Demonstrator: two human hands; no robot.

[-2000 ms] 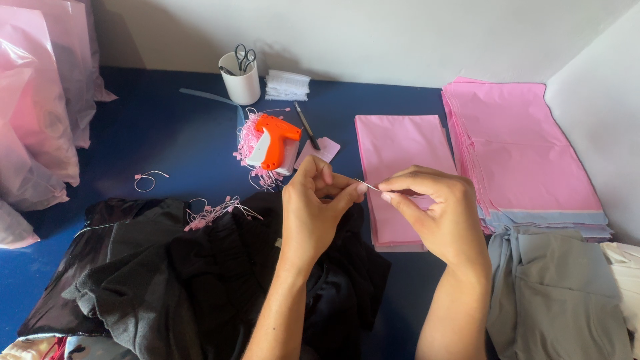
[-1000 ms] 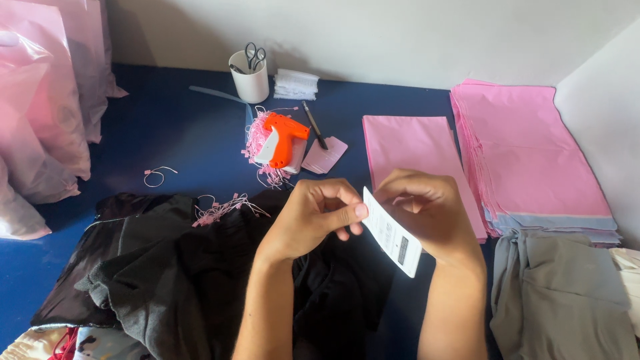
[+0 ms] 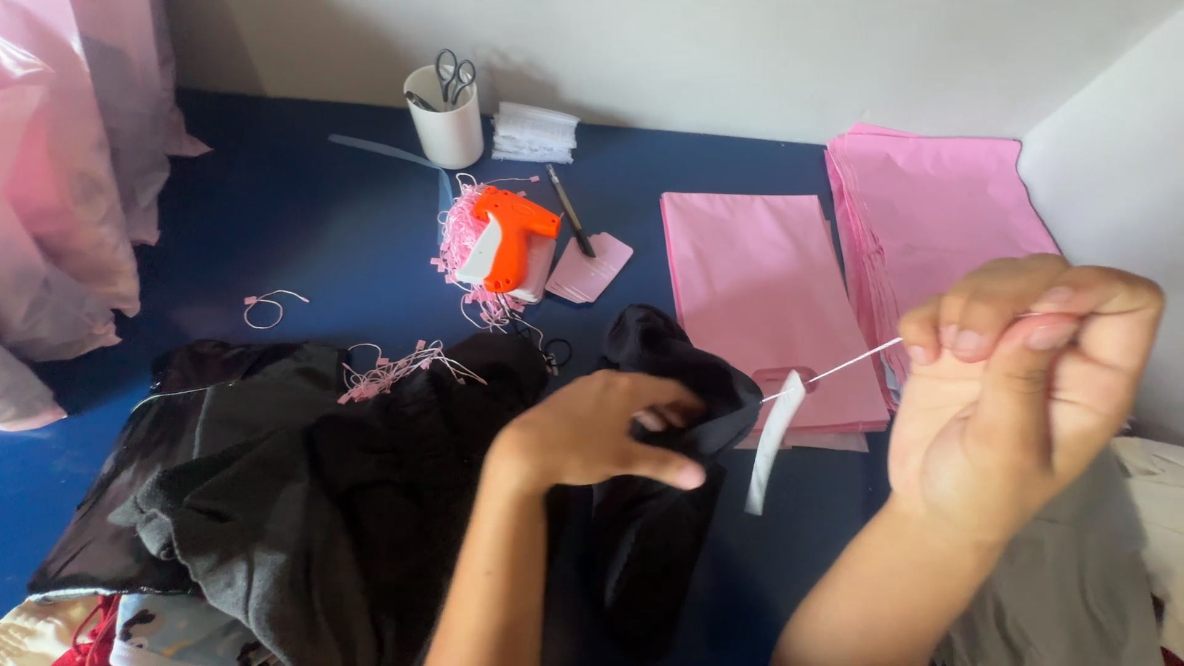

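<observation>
My right hand (image 3: 1027,370), raised at the right, pinches a thin white tag string (image 3: 856,363) drawn taut from the black garment (image 3: 731,388). A white paper tag (image 3: 775,444), seen nearly edge-on, hangs on this string. My left hand (image 3: 601,430) is at the black garment, its thumb apart from the fingers; some fingertips are hidden by a fold, so its hold on the cloth is unclear. More dark garments (image 3: 240,490) lie to the left, with a bunch of pink-ended tag strings (image 3: 407,365) on top.
An orange and white tagging gun (image 3: 509,240) rests on pink strings beside pink cards (image 3: 592,268) and a black pen (image 3: 569,208). Behind are a white cup (image 3: 449,125) with scissors and white labels (image 3: 535,134). Pink bags (image 3: 749,277) lie stacked at the right; filled bags (image 3: 65,185) stand left.
The tag, held between both hands one second ago, now hangs from the string at the black garment. My right hand has moved right and pulls the string; part of the black garment is lifted.
</observation>
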